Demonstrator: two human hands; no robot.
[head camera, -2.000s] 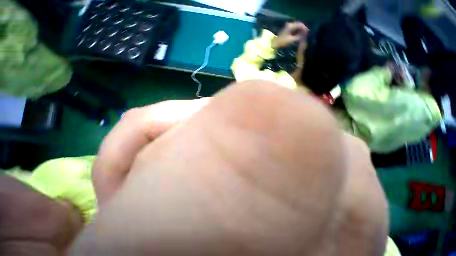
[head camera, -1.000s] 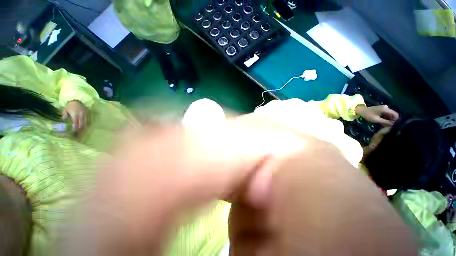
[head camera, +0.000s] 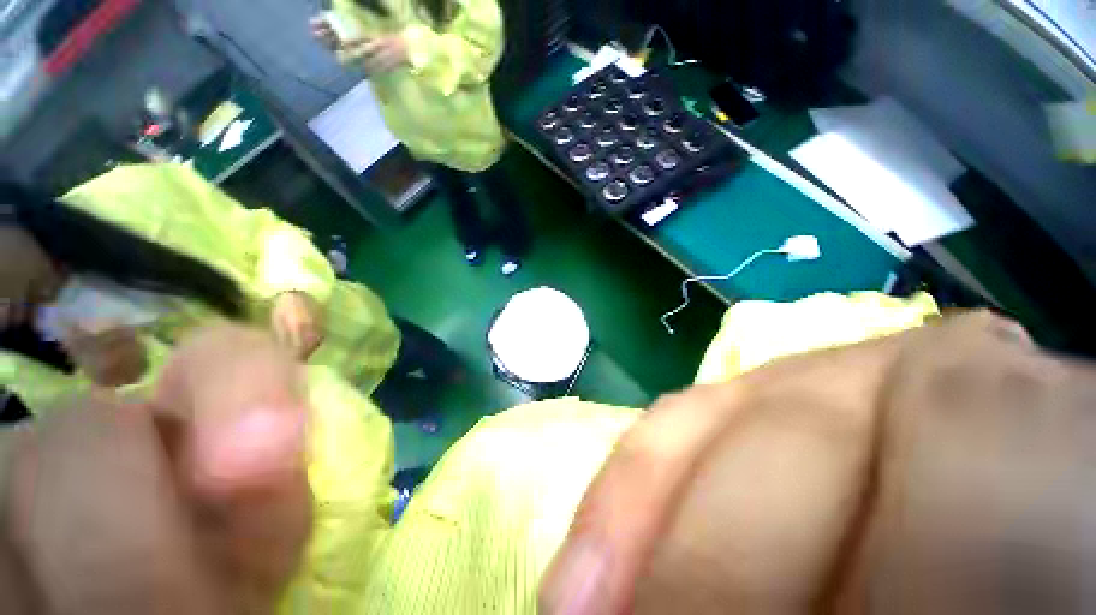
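My left hand [head camera: 156, 481] is large and blurred close to the camera at the lower left, its fingers bent. My right hand [head camera: 829, 469] fills the lower right, also very close, cut off by the edge. Nothing shows in either hand, but the palms are hidden. Beyond them, a white block [head camera: 800, 248] with a thin white cable [head camera: 721, 275] lies on the green bench mat; the cable's end hangs over the bench edge. A black tray [head camera: 619, 142] with rows of round parts lies farther up the bench.
A round white stool top [head camera: 538, 335] stands on the green floor [head camera: 613, 288]. One person in a yellow smock [head camera: 192, 216] is at the left, another [head camera: 439, 90] stands beyond. White sheets [head camera: 883, 174] and a phone-like black slab [head camera: 731, 105] lie on the bench.
My hands have parted to the left and right, uncovering the stool and the yellow smock below. The view has shifted, so the bench and tray sit lower and farther right.
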